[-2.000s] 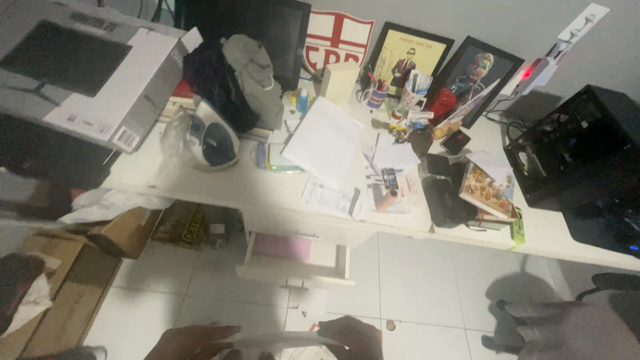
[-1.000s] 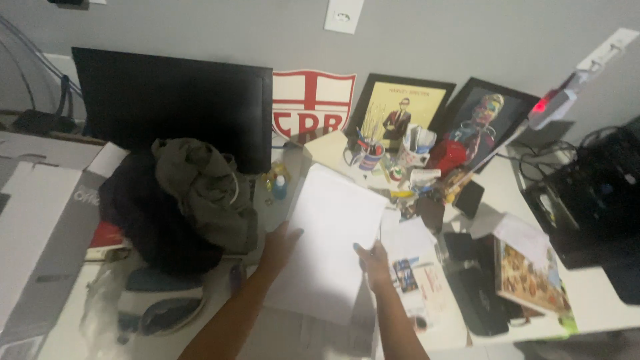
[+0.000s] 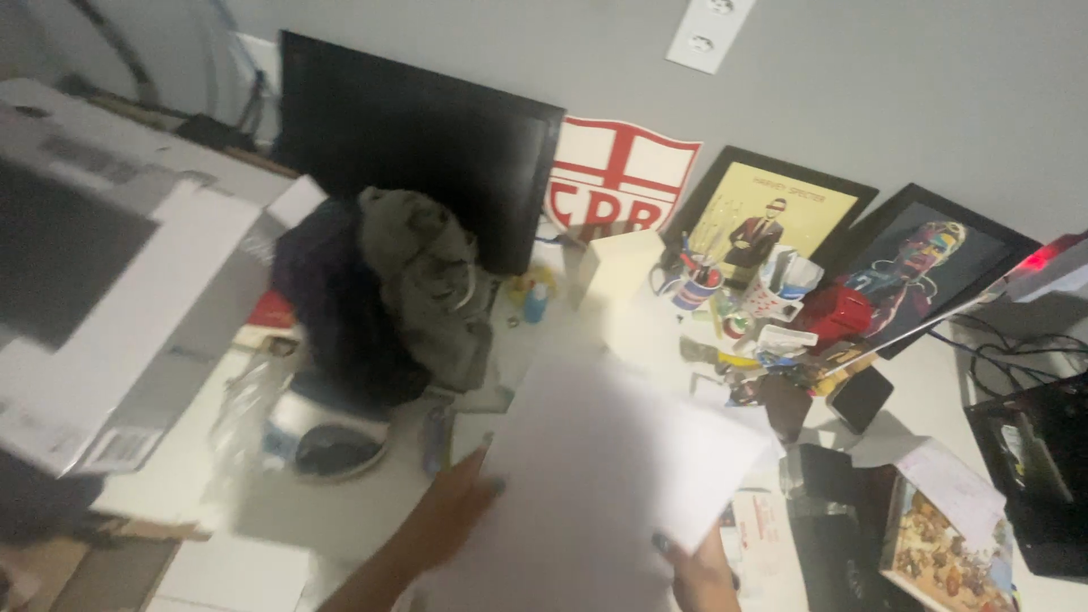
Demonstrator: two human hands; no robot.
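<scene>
My left hand (image 3: 455, 501) grips the left edge of a stack of white paper (image 3: 595, 476), its thumb over the top. On the opposite side, my right hand (image 3: 701, 565) holds the lower right edge between thumb and fingers. The sheets are blurred and hide part of the white desk (image 3: 255, 510). Behind them stands a cream box or block (image 3: 625, 272). A cap (image 3: 336, 442) and bundled dark and grey cloth (image 3: 433, 289) lie left of the paper. A mug of pens (image 3: 697, 285) stands beyond its upper right corner.
A large box (image 3: 170, 314) occupies the left side, with a black monitor (image 3: 408, 136) behind the cloth. Framed pictures (image 3: 782, 200) lean on the wall. At right are a black case (image 3: 829, 527), an illustrated box (image 3: 948, 544), cables (image 3: 1011, 340) and a black computer case (image 3: 1037, 467).
Two seconds ago the paper lay on the desk and my hands were low, near the bottom of the view. Both hands held it one second ago, and it now sits lower in view.
</scene>
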